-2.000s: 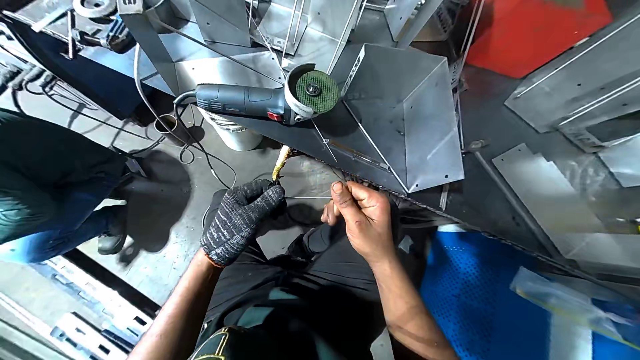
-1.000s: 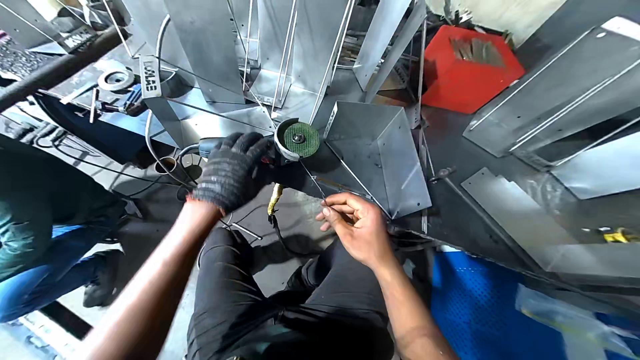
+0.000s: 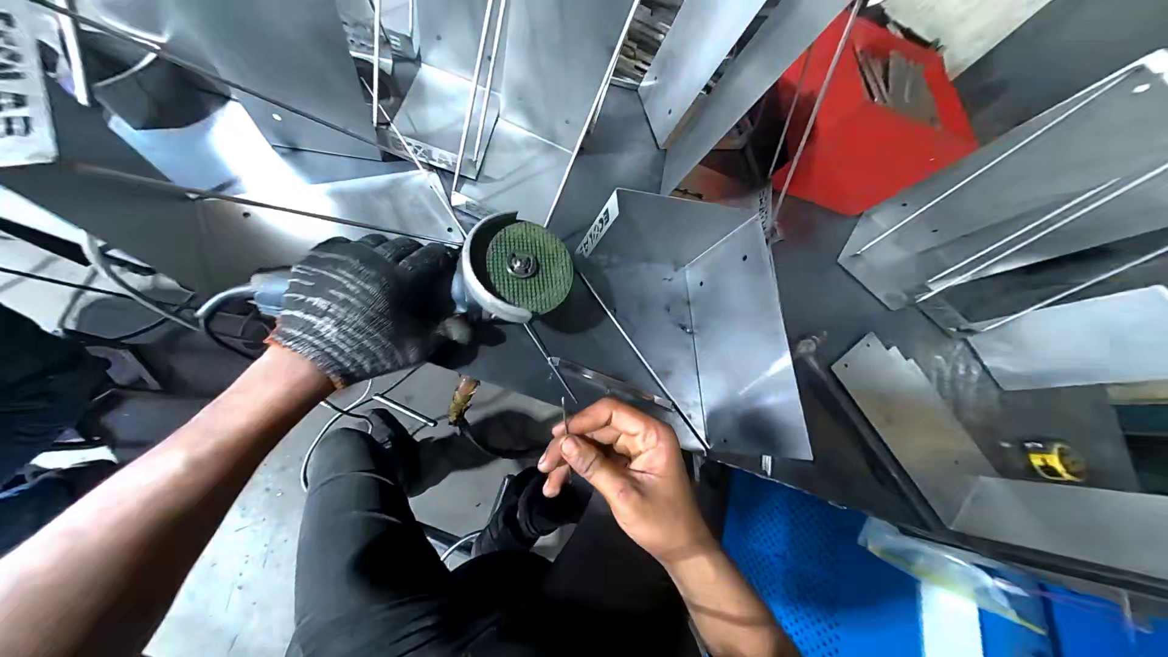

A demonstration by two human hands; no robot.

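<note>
My left hand (image 3: 365, 306), in a dark knitted glove, is closed around the body of an angle grinder (image 3: 470, 283) lying at the edge of the workbench. The grinder's green cutting disc (image 3: 529, 266) faces up inside its metal guard. My bare right hand (image 3: 620, 461) is below and to the right of the disc, pinching a thin metal rod (image 3: 564, 415) between thumb and fingers. Right of the disc stands a bent sheet-metal bracket (image 3: 739, 338) with a stencilled flange. Whether the disc is spinning cannot be told.
More sheet-metal parts (image 3: 547, 82) with long thin rods stand at the back and right. A red container (image 3: 876, 119) holds metal strips. A yellow tape measure (image 3: 1056, 461) lies at the right. A welding torch (image 3: 464, 401) hangs below the bench edge. Another person's leg (image 3: 46, 392) is at far left.
My left hand has moved from beside my right hand up onto the angle grinder, which lay untouched on the bench two seconds ago. My right hand still holds the thin rod.
</note>
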